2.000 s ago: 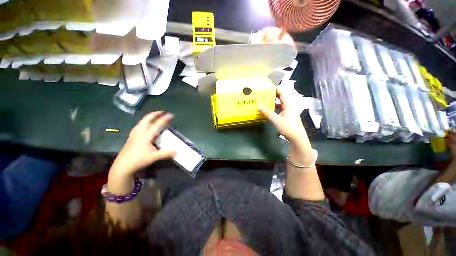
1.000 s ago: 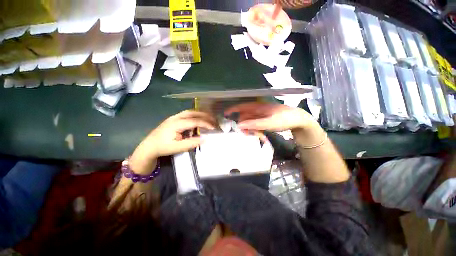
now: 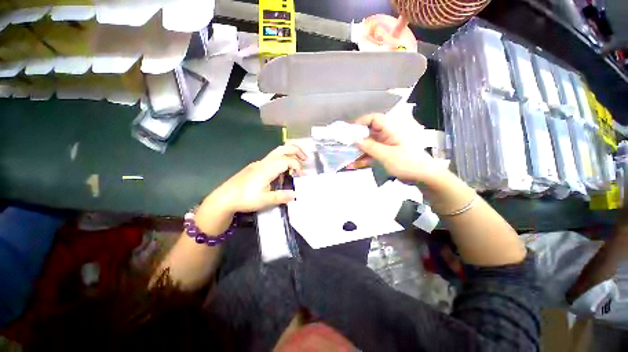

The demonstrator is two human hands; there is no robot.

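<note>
An open retail box (image 3: 337,213) stands in front of me, its white-grey front panel with a dark thumb notch towards me. Its long rounded lid flap (image 3: 344,72) stands up behind. My left hand (image 3: 258,182) is at the box's left side and holds a bagged device (image 3: 274,234) with a white face, hanging towards my lap. My right hand (image 3: 392,148) holds a small crumpled clear-white packet (image 3: 336,146) over the box opening. The left fingertips are close to the packet's left edge; I cannot tell if they touch it. The inside of the box is hidden.
Box blanks (image 3: 76,48) stand in rows at the left, with bagged devices (image 3: 165,96) beside them. A yellow finished box (image 3: 277,27), a pink dish (image 3: 384,33) and a fan (image 3: 441,8) are at the back. Clear trays (image 3: 509,117) are stacked right. A person's arm shows far right.
The box has turned from its yellow front to its pale panel and come nearer me. My left hand has taken hold of the bagged device. The small packet has come into view in my right hand.
</note>
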